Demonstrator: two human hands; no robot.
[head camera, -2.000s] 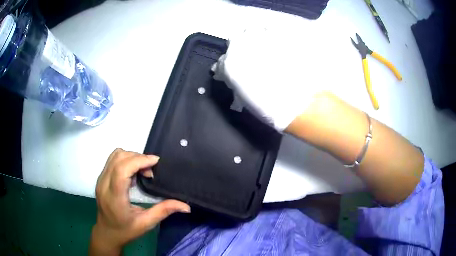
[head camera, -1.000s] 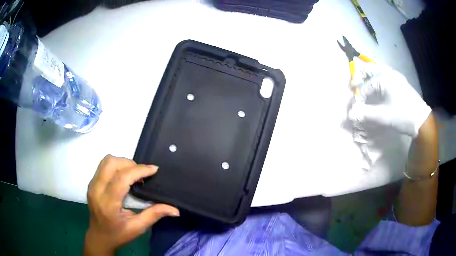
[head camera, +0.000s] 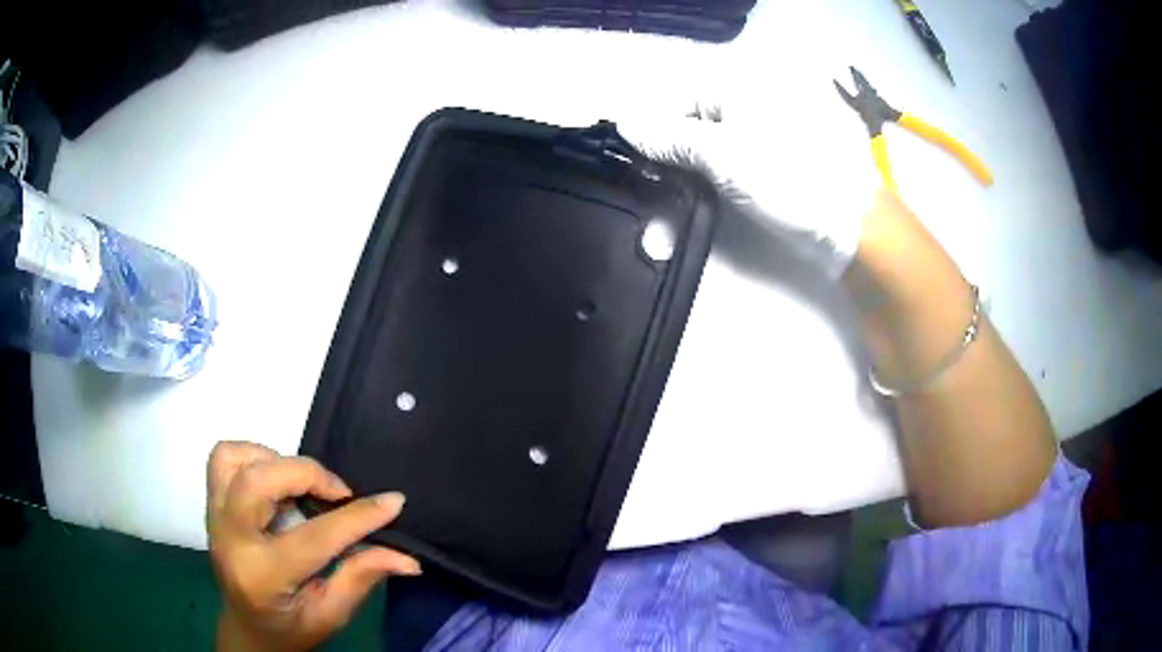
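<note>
A black tablet case (head camera: 491, 344) lies tilted on the white tabletop, its inside up, with a raised rim, several small round holes and a larger camera hole near the upper right corner. My bare left hand (head camera: 300, 529) grips its lower left corner between thumb and fingers. My right hand (head camera: 765, 172), in a white glove, is at the case's upper right edge, its fingertips on the rim near the camera hole. The glove blends into the tabletop, and whether it holds a cloth cannot be told.
A clear bottle (head camera: 121, 299) lies at the left. Nippers with yellow-orange handles (head camera: 943, 143) lie at the right, a yellow-and-black knife (head camera: 928, 38) beyond them. Black stacks stand at the back (head camera: 624, 15), far left (head camera: 108, 51) and right edge (head camera: 1096, 140).
My right hand has moved from beside the nippers at the right to the case's upper right edge. The case and my left hand sit slightly lower and further left in view.
</note>
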